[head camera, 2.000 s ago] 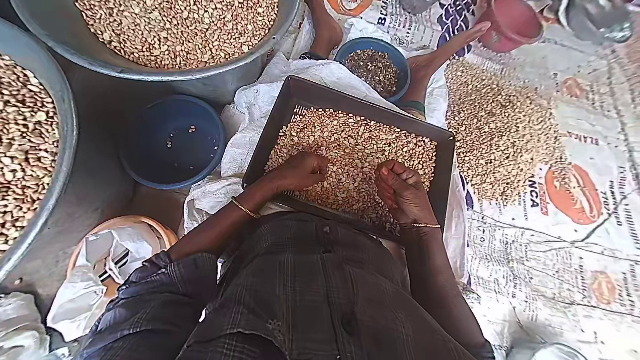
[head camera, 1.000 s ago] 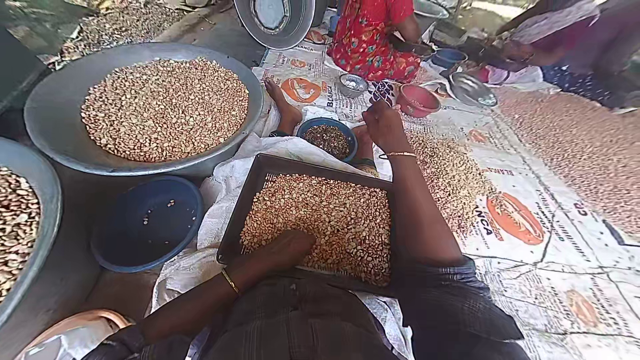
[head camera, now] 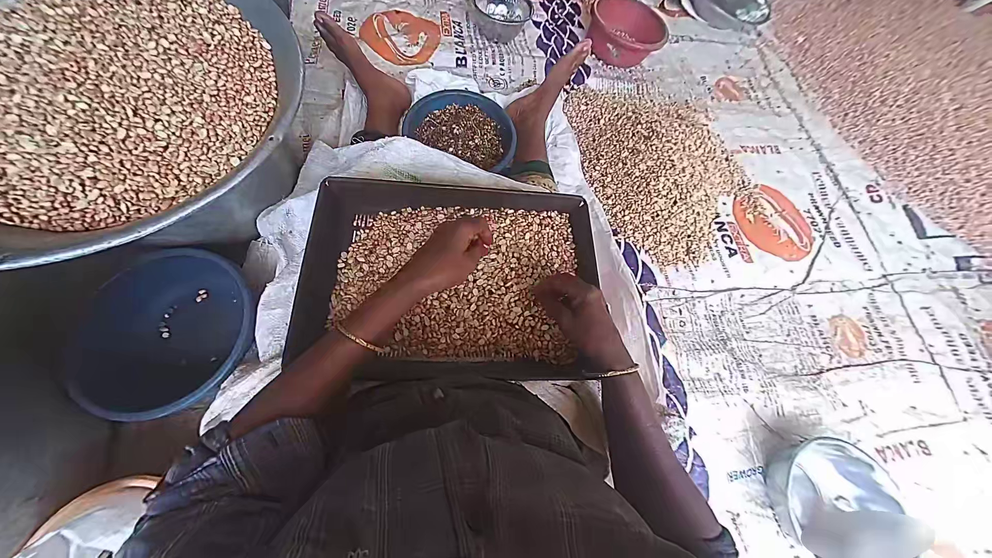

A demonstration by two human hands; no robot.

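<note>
A black rectangular tray [head camera: 306,310] rests on my lap over white sacking, with a layer of pale and reddish-brown beans or kernels [head camera: 465,325] in it. My left hand [head camera: 453,252] is over the middle of the tray, its fingers curled in; whether it pinches a kernel I cannot tell. Low over the right part of the layer is my right hand [head camera: 572,306], fingers bent down at the kernels, the tips partly hidden. Between my feet stands a blue bowl [head camera: 504,128] of dark brown bits. A larger blue basin [head camera: 116,341] at the left holds several loose kernels.
A large metal basin [head camera: 287,101] heaped with kernels stands at upper left. On the printed sheets at the right lies a kernel pile [head camera: 651,170], with a wide reddish spread [head camera: 899,101] farther off. A pink bowl [head camera: 628,35], a small metal bowl [head camera: 502,17] and a metal vessel [head camera: 837,480] stand around.
My right hand, raised beyond the tray's far edge one second ago, is back over the tray's right part. My left hand has moved from the near edge to the middle. The view has tilted down.
</note>
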